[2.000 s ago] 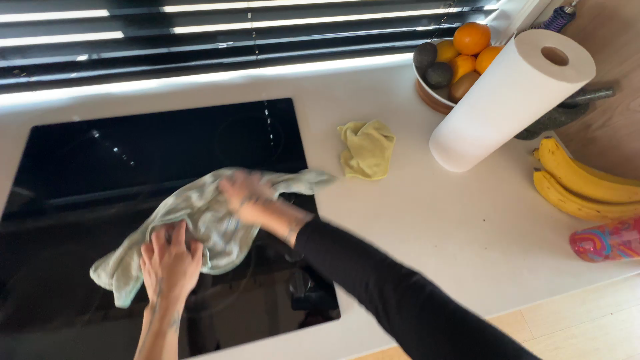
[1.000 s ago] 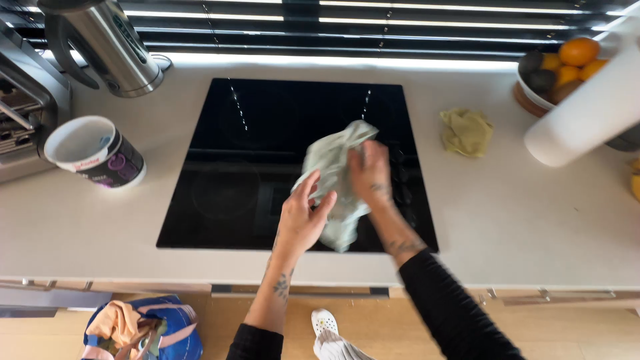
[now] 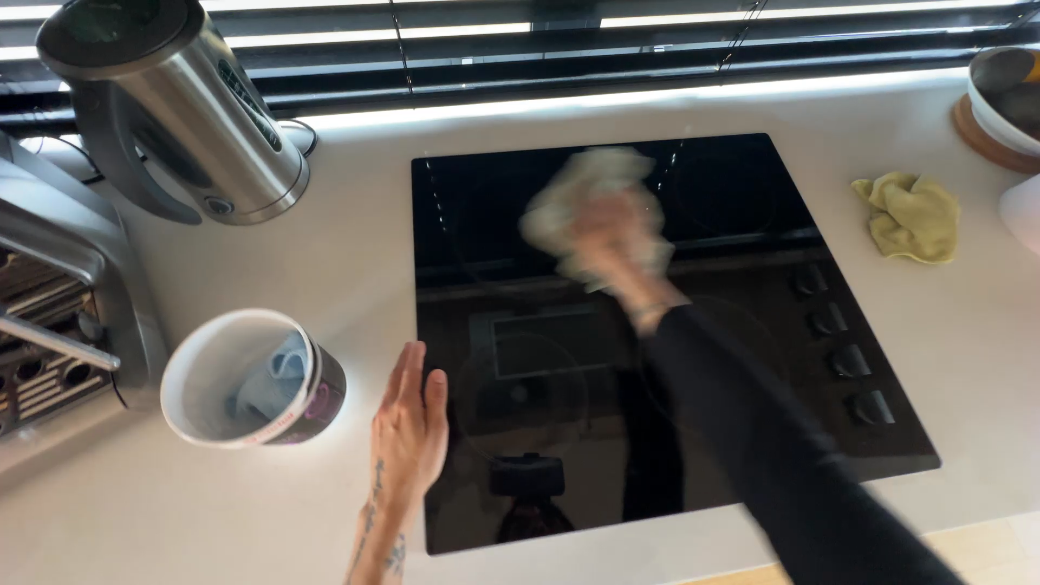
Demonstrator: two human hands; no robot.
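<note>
A black glass cooktop (image 3: 536, 325) with several knobs along its right side is set in the pale countertop. Over its upper middle, my right hand (image 3: 613, 227) presses on a crumpled light cloth (image 3: 561, 211); both are blurred. My left hand (image 3: 410, 414) rests at the cooktop's left edge, fingers pointing away from me, with nothing in it. A folded yellow cloth (image 3: 914, 218) lies on the counter, right of the cooktop. Just left of my left hand stands a white plastic tub (image 3: 191, 357) with a bluish item inside.
A stainless steel kettle (image 3: 219, 122) stands at the back left. Below it, a metal appliance (image 3: 106, 244) reaches in from the left edge. A bowl (image 3: 999, 122) on a wooden base is at the far right. Window blinds (image 3: 504, 49) run behind the counter.
My left hand has let go of the light cloth and moved left to the cooktop's edge. My right hand has taken the cloth toward the back. The view has swung left.
</note>
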